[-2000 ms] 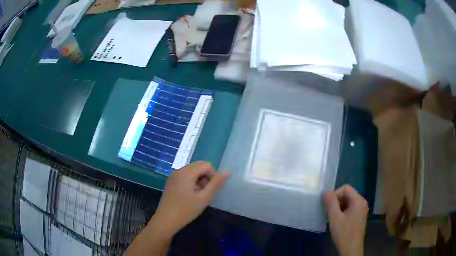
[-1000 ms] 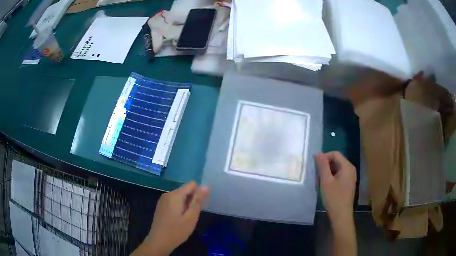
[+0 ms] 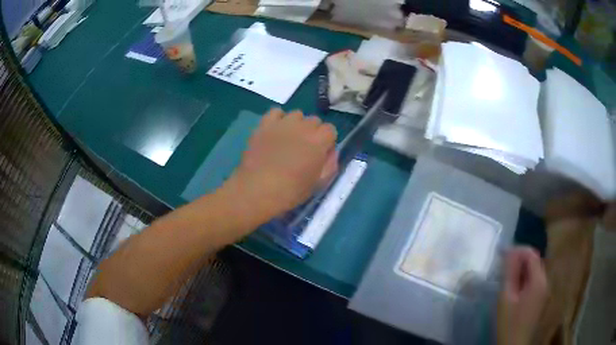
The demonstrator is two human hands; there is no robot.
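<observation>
The grey plate with its pale framed square lies at centre right. My left hand is over the blue cell sheets, left of the plate, and hides most of them; one white side strip shows. My left hand is closed on a thin sheet, seen nearly edge-on and tilted up to the right. My right hand is blurred at the plate's right front edge, its fingers curled. A faint see-through patch shows beside it; whether the hand holds it is unclear.
Stacked white sheets and a thick white pile stand behind the plate. Brown carton is at right. A phone, marked white sheet, cup and clear sheet lie farther back. A wire rack is lower left.
The view has turned left. My left hand has left the plate's front-left corner, reached the blue sheets and taken hold of a thin sheet. My right hand remains near the plate's right side.
</observation>
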